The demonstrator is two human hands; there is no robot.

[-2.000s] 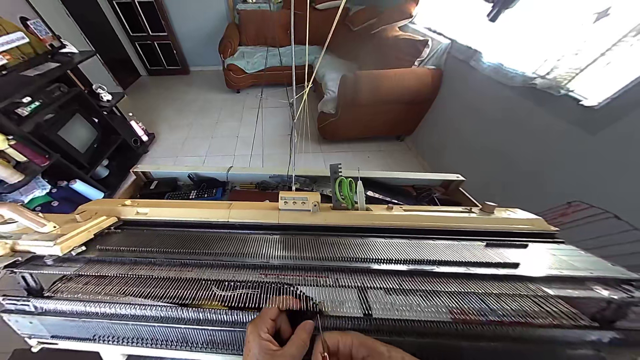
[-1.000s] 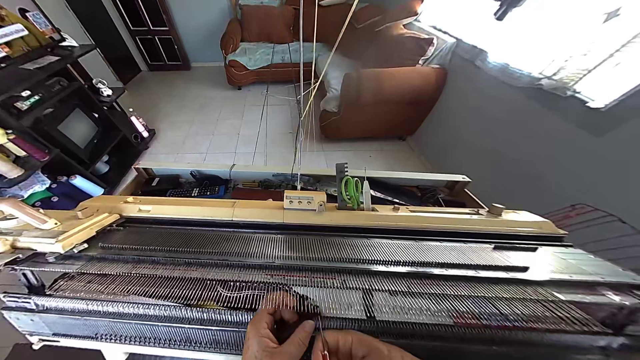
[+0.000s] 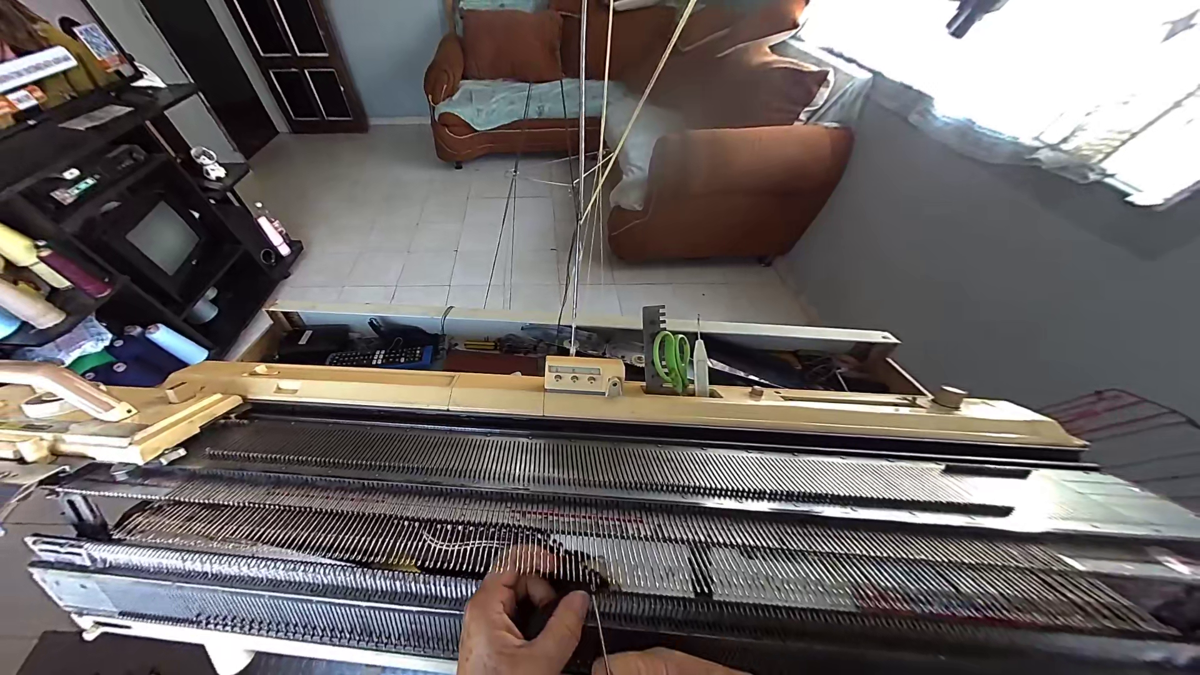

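A knitting machine (image 3: 656, 473) with two long beds of metal needles spans the lower view. My left hand (image 3: 525, 619) is at the middle of the front needle bed, thumb and fingers curled close together over dark knitting; whether they pinch it cannot be told. Just right of it, my right hand (image 3: 666, 662) lies low at the bottom edge, mostly cut off. A thin strand or slim tool (image 3: 600, 633) rises from its fingertips beside my left thumb. A white yarn (image 3: 469, 545) curves over the needles left of my left hand. Dark knitted fabric (image 3: 375, 534) lies between the beds.
Green-handled scissors (image 3: 671, 360) and a white-handled tool (image 3: 700, 366) stand behind the row counter (image 3: 583, 375). The machine carriage (image 3: 103, 412) rests at the far left. Yarn strands (image 3: 581, 169) run up from behind the machine. A black shelf (image 3: 141, 216) holds yarn cones; sofas stand beyond.
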